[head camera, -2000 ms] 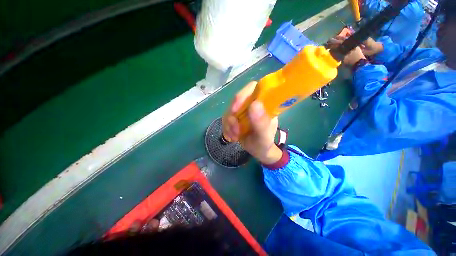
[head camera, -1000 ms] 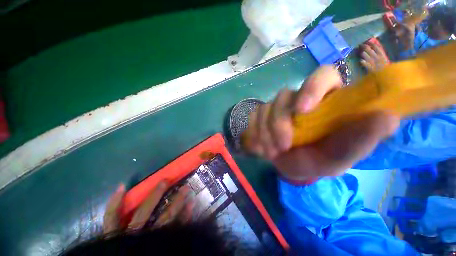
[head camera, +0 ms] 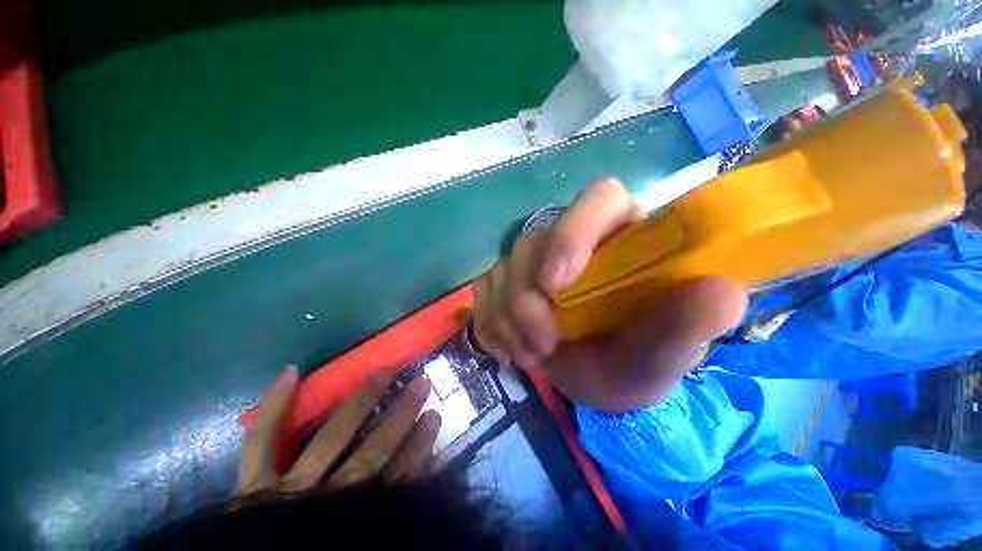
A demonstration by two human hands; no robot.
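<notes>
My right hand (head camera: 587,307) is closed around the yellow-orange electric screwdriver (head camera: 775,215). The screwdriver's nose is over the upper corner of the open tablet assembly (head camera: 458,404); its tip is mostly hidden by my fingers. The tablet assembly lies in a red frame (head camera: 377,350) on the green bench. My left hand (head camera: 345,436) has its fingers spread across the frame's left part and the device's edge; dark hair hides the rest of the hand. The screw dish (head camera: 544,219) shows only in part behind my right hand.
A blue bin (head camera: 714,108) and a small parts pile (head camera: 735,157) are at the upper right, beside a wrapped post (head camera: 646,43). A whitish rail (head camera: 355,188) separates bench and green belt. A red frame (head camera: 24,129) is on the belt. Another worker's blue sleeve (head camera: 861,323) is at right.
My right hand has moved the screwdriver from the screw dish to the tablet's upper corner. My left fingers now show more fully on the frame. A red frame has come further into view at the left.
</notes>
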